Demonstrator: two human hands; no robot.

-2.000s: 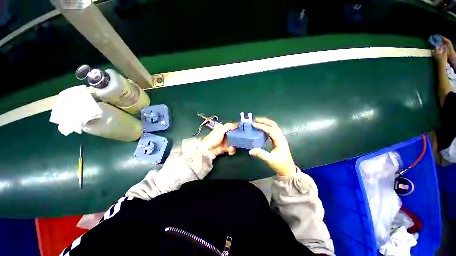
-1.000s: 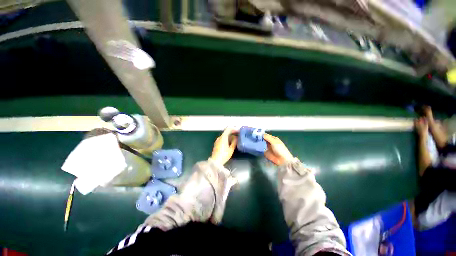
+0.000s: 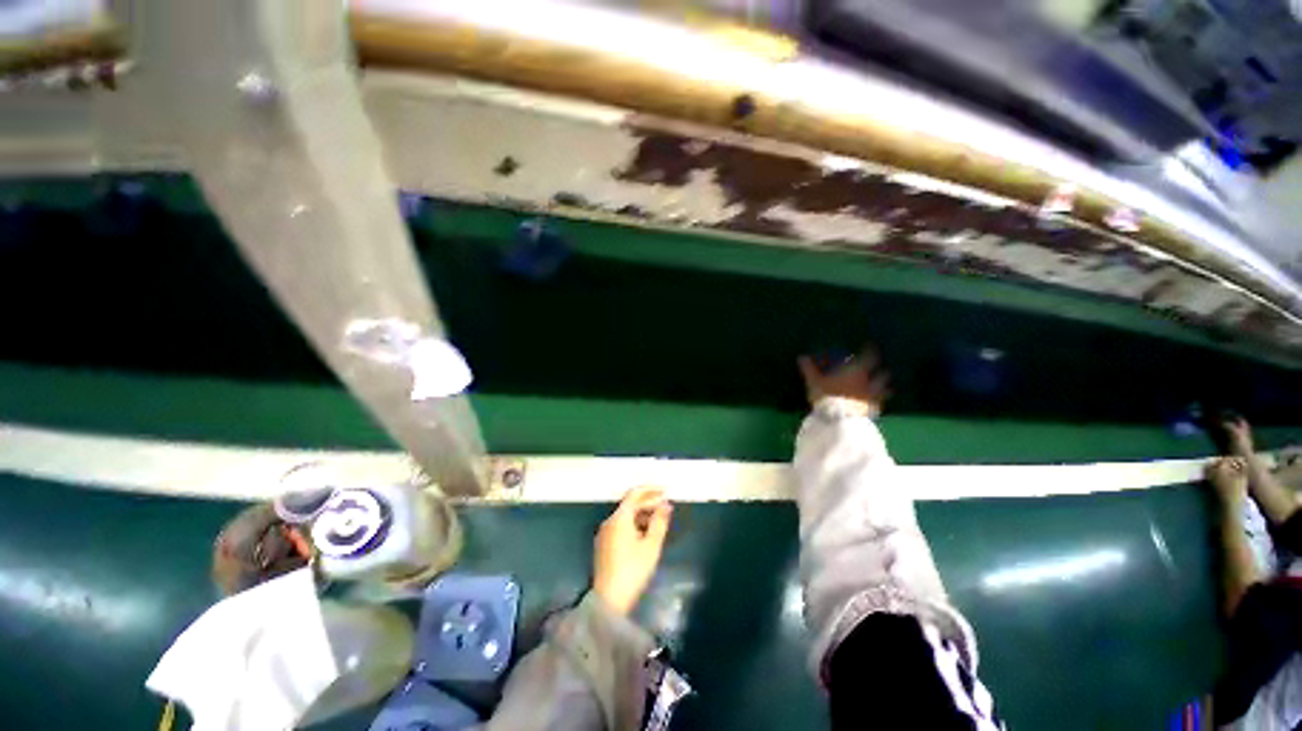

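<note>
My right hand [image 3: 845,380] reaches over the dark conveyor belt, fingers spread. A faint dark shape is at its fingertips; I cannot tell whether it grips it. My left hand [image 3: 631,550] is by the near side of the pale rail, fingers curled, with nothing visible in it. A blue-grey socket adaptor [image 3: 467,626] lies on the green bench to its left. A second adaptor [image 3: 424,707] is cut off by the bottom edge. Other adaptors look dark on the belt [image 3: 685,336], one left of my right hand [image 3: 536,250] and one to its right [image 3: 981,370].
A pale post [image 3: 321,243] with a paper tag [image 3: 440,369] rises at left. Beside it are a silver-capped bottle [image 3: 414,540], a brown tin [image 3: 257,547] and a white cloth [image 3: 250,657] over another bottle [image 3: 364,657]. Another person's hands [image 3: 1231,479] are at far right.
The view has tilted up towards the belt and shelf. The adaptor held between both hands is no longer between them. My right hand has moved forward over the belt; my left stays near the rail.
</note>
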